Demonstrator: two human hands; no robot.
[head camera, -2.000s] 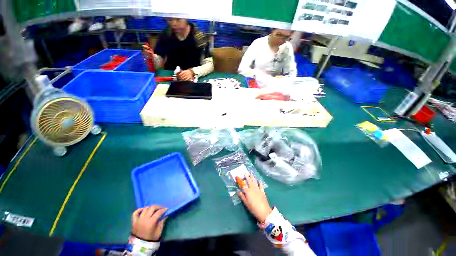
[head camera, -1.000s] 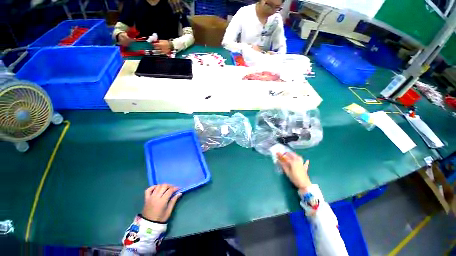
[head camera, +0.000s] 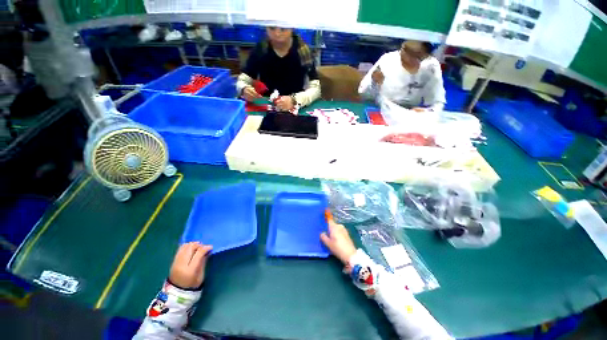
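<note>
Two shallow blue plastic trays are in front of me, both empty. My left hand (head camera: 190, 264) pinches the near edge of the left tray (head camera: 223, 216), which looks tilted. My right hand (head camera: 338, 239) is at the right rim of the right tray (head camera: 297, 226), which lies flat on the bench; an orange spot shows at its fingertip. A clear bag of small hardware with a white label (head camera: 397, 255) lies right of my right hand. Another crinkled clear bag (head camera: 359, 201) lies behind it.
A bag of black parts (head camera: 459, 216) lies at the right. A cream block (head camera: 359, 156) with a black tablet (head camera: 288, 124) crosses the bench. A fan (head camera: 130, 159) and blue bins (head camera: 186, 126) stand left. Two people sit opposite. Paper (head camera: 592, 222) lies far right.
A second tray now shows beside the first. My right hand has moved from the bags to the right tray's rim. The labelled hardware bag lies flat at the right. The view has shifted.
</note>
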